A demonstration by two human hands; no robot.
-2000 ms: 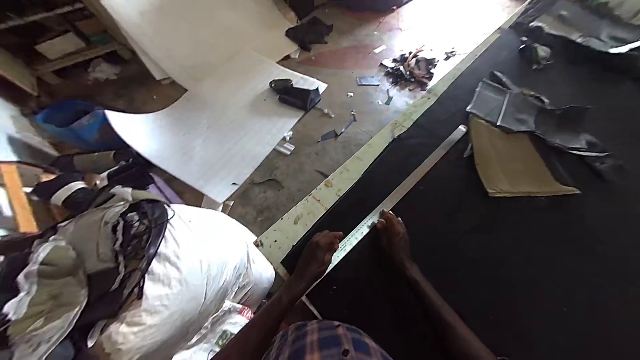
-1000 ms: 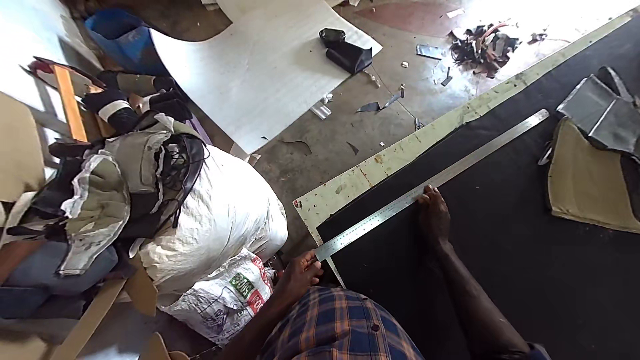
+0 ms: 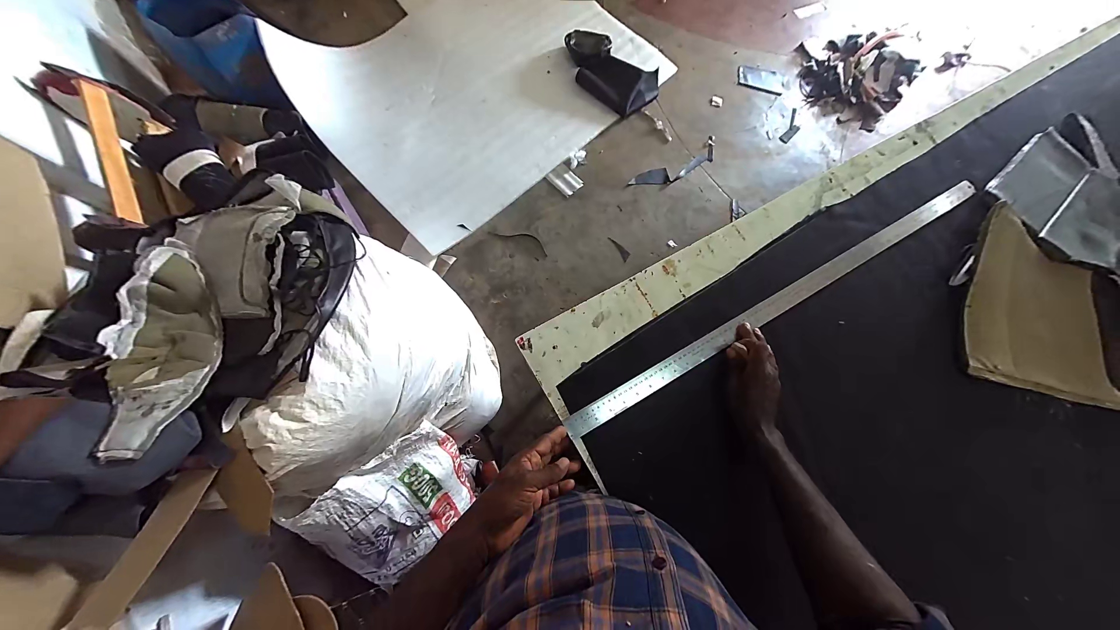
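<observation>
A long metal ruler (image 3: 779, 302) lies slantwise on black sheet material (image 3: 875, 420) that covers a pale-edged worktable (image 3: 682, 280). My right hand (image 3: 754, 372) rests on the material with its fingertips at the ruler's lower edge, near the middle of its length; the fingers are bent and I cannot tell whether they grip it. Just off the table's corner, below the ruler's near end, my left hand (image 3: 529, 486) is held with the fingers apart and nothing in it. The ruler's near end reaches the table's left edge.
A tan panel (image 3: 1032, 306) and a grey piece (image 3: 1050, 192) lie on the table at right. A full white sack (image 3: 402, 350), heaped fabric pieces (image 3: 236, 271) and a printed bag (image 3: 394, 507) stand at left. Beyond are a white sheet (image 3: 455, 105), a black pouch (image 3: 617, 79) and scraps (image 3: 857, 74).
My left hand, earlier at the ruler's near end, has come away from it and opened. The ruler has turned little since one second ago. The view has shifted.
</observation>
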